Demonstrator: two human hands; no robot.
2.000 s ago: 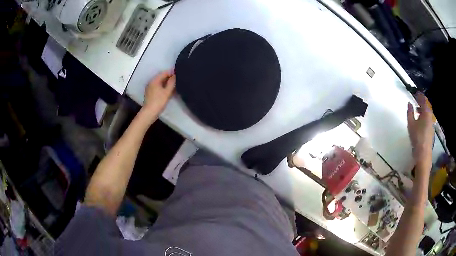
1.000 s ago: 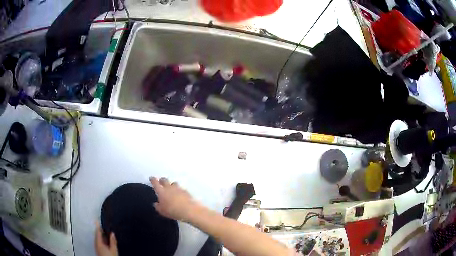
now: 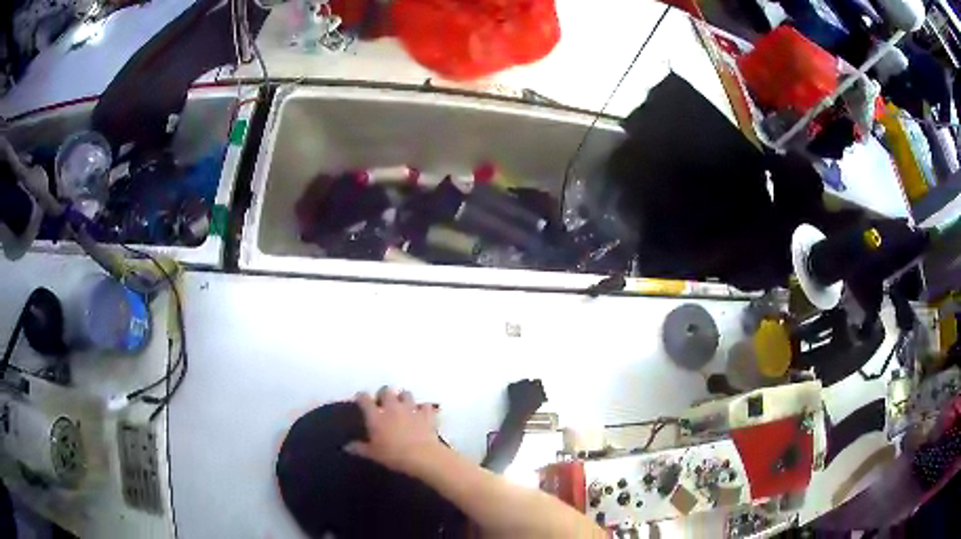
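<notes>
The flat matt-black roll of tape (image 3: 337, 479) lies on the white sewing table (image 3: 253, 347) at the lower edge of the view, its near side cut off. My right hand (image 3: 400, 430) rests on top of the roll near its far edge, with the thumb apart from the fingers. My right forearm comes in from the lower right and hides part of the roll. My left hand is not in view. A separate black strip (image 3: 514, 421) lies right of my right hand, partly hidden behind the forearm.
A pale trough (image 3: 443, 276) with dark cloth and thread cones lies beyond the table. A red and white sewing machine (image 3: 775, 453) is at right, another white machine (image 3: 63, 447) at left. A grey disc (image 3: 691, 337) and blue-tinted tub (image 3: 114, 314) stand nearby.
The view has tilted from the tabletop to include the trough. My left hand, earlier at the roll's left edge, is out of view. My right hand came from the table's far edge onto the roll.
</notes>
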